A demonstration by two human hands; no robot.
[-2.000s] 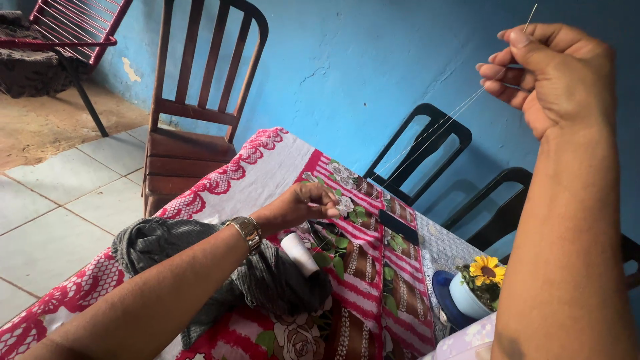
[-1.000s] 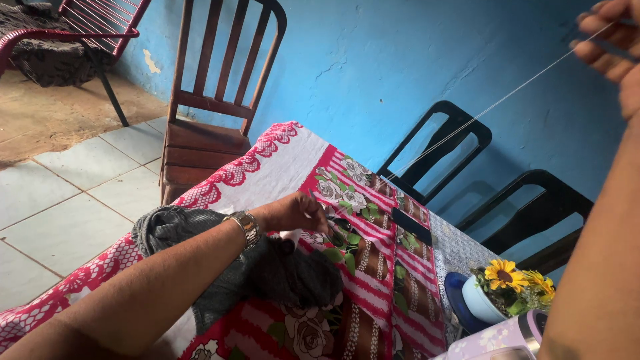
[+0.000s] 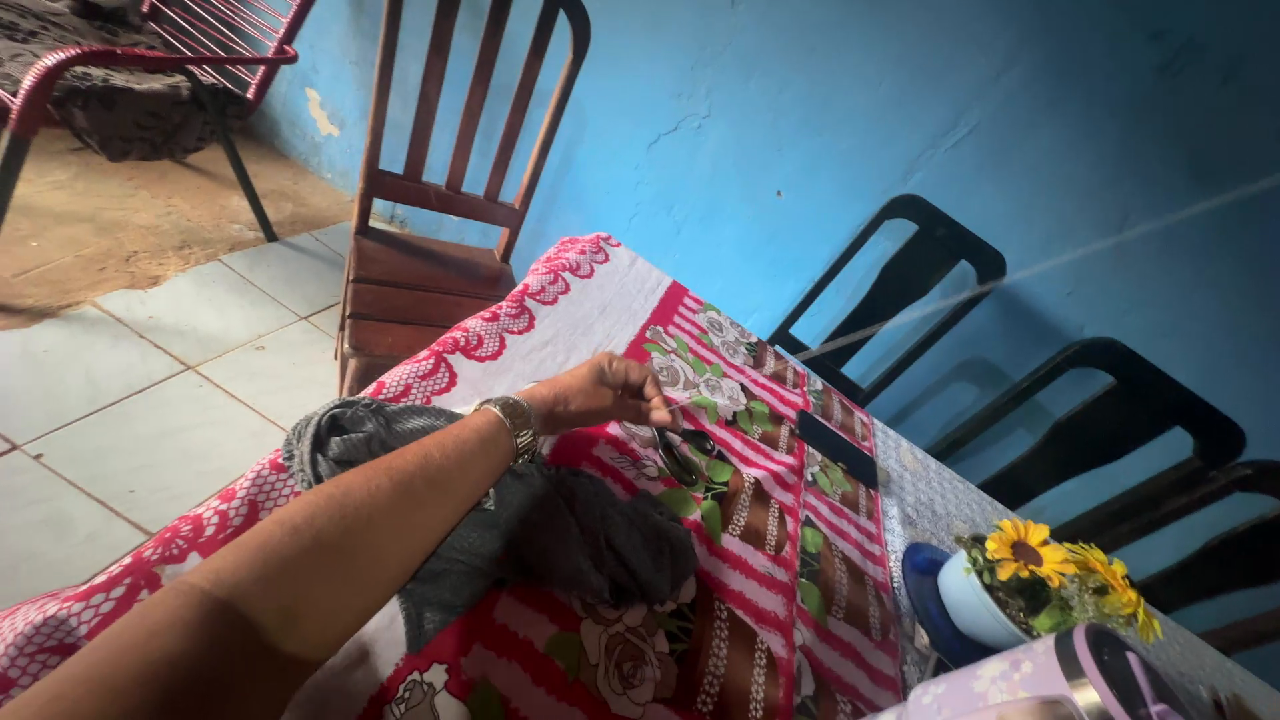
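Observation:
My left hand (image 3: 605,393), with a metal watch (image 3: 515,428) on the wrist, reaches over the table and pinches a pale thread (image 3: 900,312) between its fingertips. The thread stretches up across the wall to the right edge of the view. My right hand is outside the frame. A dark gray cloth (image 3: 590,530) lies bunched under my left forearm. Just beyond my left fingertips, a pair of dark-handled scissors (image 3: 680,455) appears to lie on the rose-patterned tablecloth (image 3: 740,560).
A dark flat object (image 3: 837,450) lies further right. A flower pot (image 3: 980,600) with yellow flowers and a lilac tumbler (image 3: 1010,690) stand at the lower right. A wooden chair (image 3: 430,270) and black chairs (image 3: 930,260) stand along the blue wall.
My right hand has moved right and out of view, and the thread now runs longer. A white spool-like object seen beside the cloth two seconds ago no longer shows.

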